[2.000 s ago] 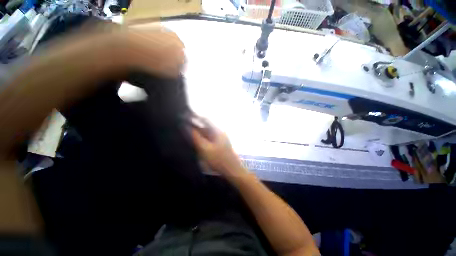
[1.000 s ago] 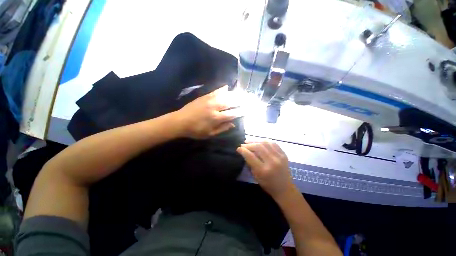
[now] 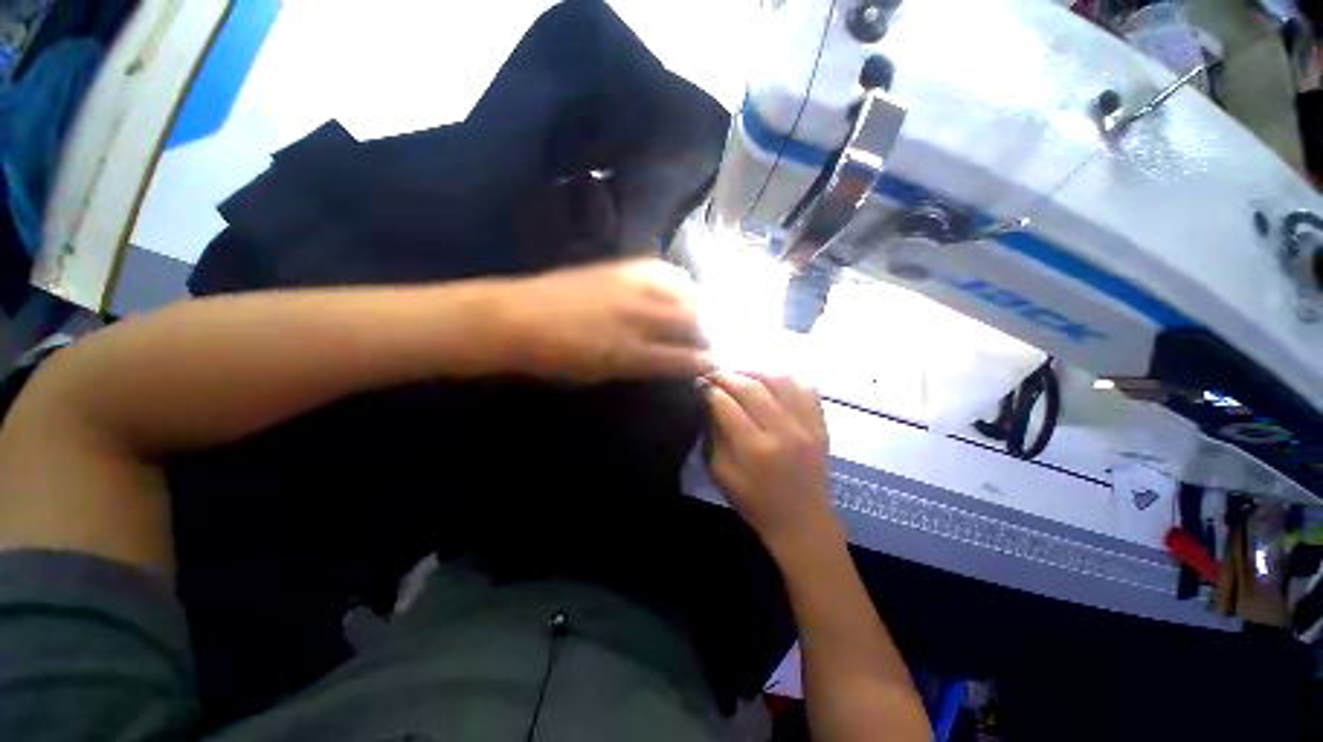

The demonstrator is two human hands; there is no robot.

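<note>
A black garment (image 3: 421, 196) lies spread on the white table and hangs over its front edge onto my lap. My left hand (image 3: 617, 322) is on the cloth just left of the bright needle area, fingers pointing right. My right hand (image 3: 766, 432) pinches the cloth's right edge, its fingertips close to my left fingertips. The sewing machine (image 3: 1016, 276) stands at the right, its head end over the cloth's edge. The needle and presser foot are lost in the lamp glare.
Black-looped snips (image 3: 1033, 409) lie under the machine arm. A ruler strip (image 3: 1001, 534) runs along the front edge. A red-handled tool (image 3: 1193, 555) is among tools at the right end. A pale board (image 3: 124, 152) is at the left.
Both hands have come together by the needle area; the right hand has moved up to the left fingertips. Earlier the cloth was being moved at the left; now it lies flat beside the machine head.
</note>
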